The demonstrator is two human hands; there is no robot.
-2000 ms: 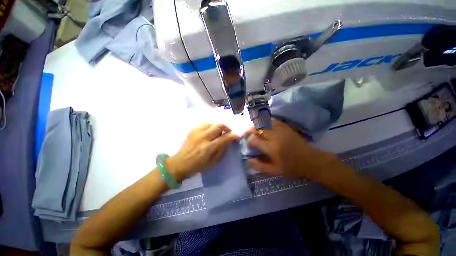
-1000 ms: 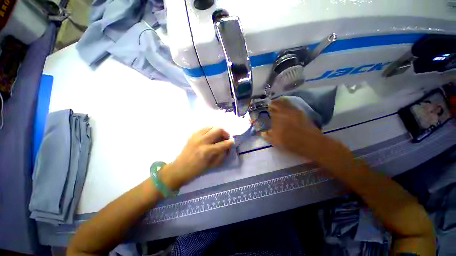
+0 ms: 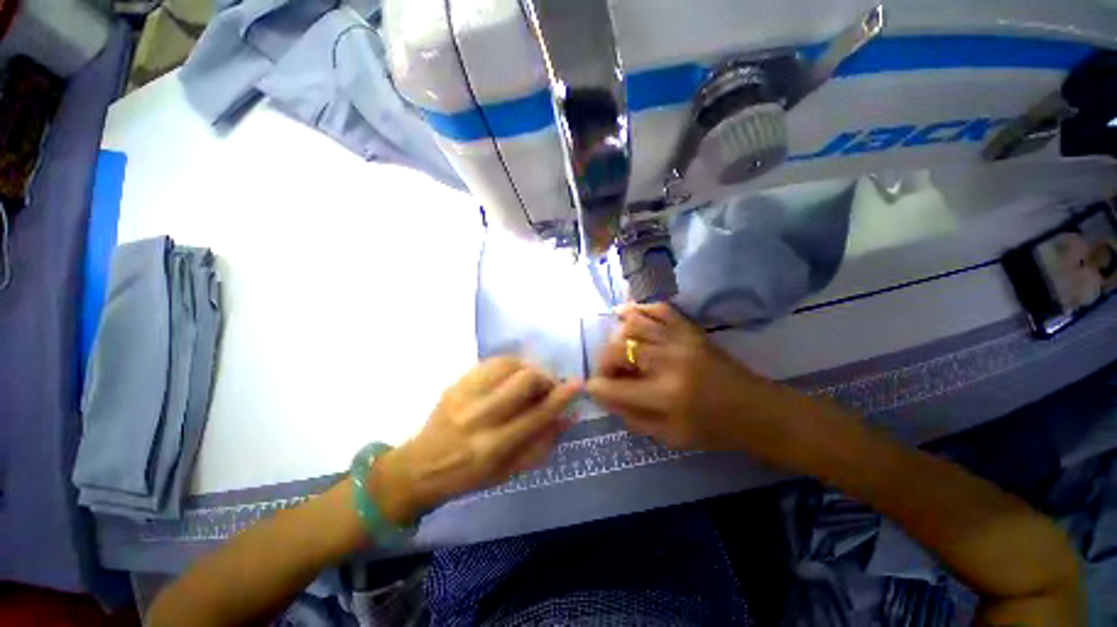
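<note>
A small grey-blue cut piece (image 3: 527, 321) lies flat under the head of the white sewing machine (image 3: 490, 74), washed out by the lamp near the needle. My left hand (image 3: 496, 423) pinches its near edge between thumb and fingers. My right hand (image 3: 661, 374), with a yellow ring, pinches the cloth just right of it, below the presser foot area. My fingertips almost meet. A larger grey-blue garment body (image 3: 766, 251) is bunched right of the needle, behind my right hand. The needle tip is lost in glare.
A stack of cut pieces (image 3: 147, 380) lies at the table's left, beside a blue strip (image 3: 103, 245). Loose grey-blue cloth (image 3: 325, 86) lies behind the machine head. A phone (image 3: 1068, 270) lies at the right. A printed ruler (image 3: 613, 456) runs along the front edge.
Both hands have moved nearer the front edge and come together at the cloth. The small piece now lies spread from the needle toward me. My right hand has left the presser foot area.
</note>
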